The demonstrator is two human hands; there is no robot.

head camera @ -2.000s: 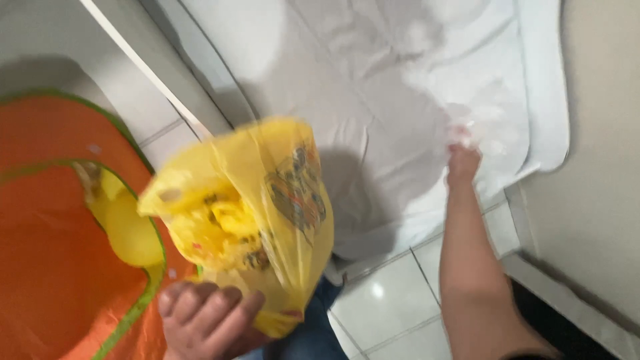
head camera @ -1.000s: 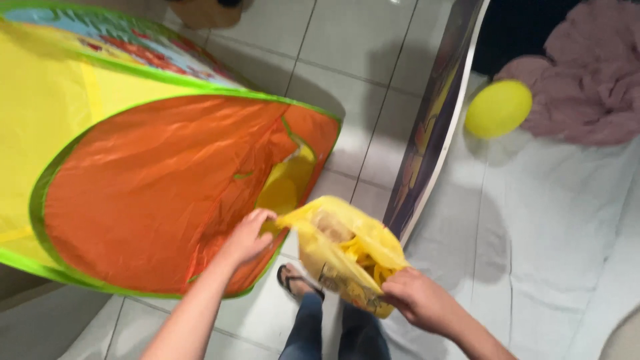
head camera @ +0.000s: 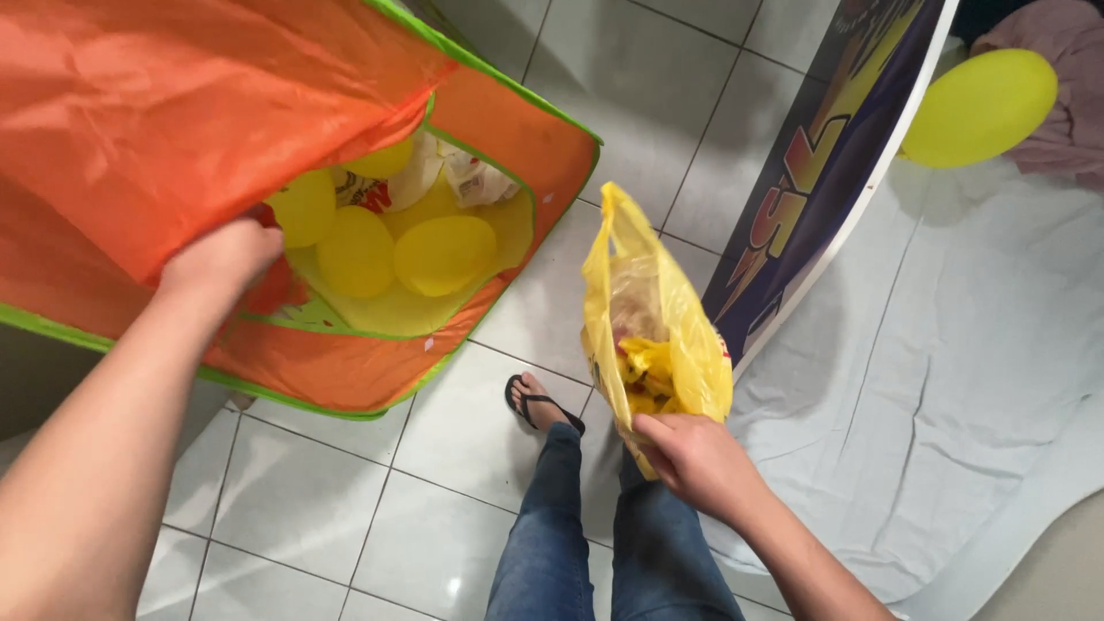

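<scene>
My left hand grips the edge of the orange fabric flap of a pop-up play tent, holding the round opening uncovered. Inside the tent lie several yellow balloons and white plastic bags with print on them. My right hand holds the rim of a yellow plastic carrier bag in front of my legs. The bag's mouth gapes upward, and crumpled yellow material and a clear plastic wrapper show inside it.
A printed panel with a white edge stands on the right, beside a bed or mattress with a pale sheet. On it are another yellow balloon and a pink cloth. My sandalled foot is on the tiled floor.
My left hand has left the yellow bag and taken hold of the tent flap, so the balloons inside now show. My right hand still holds the bag.
</scene>
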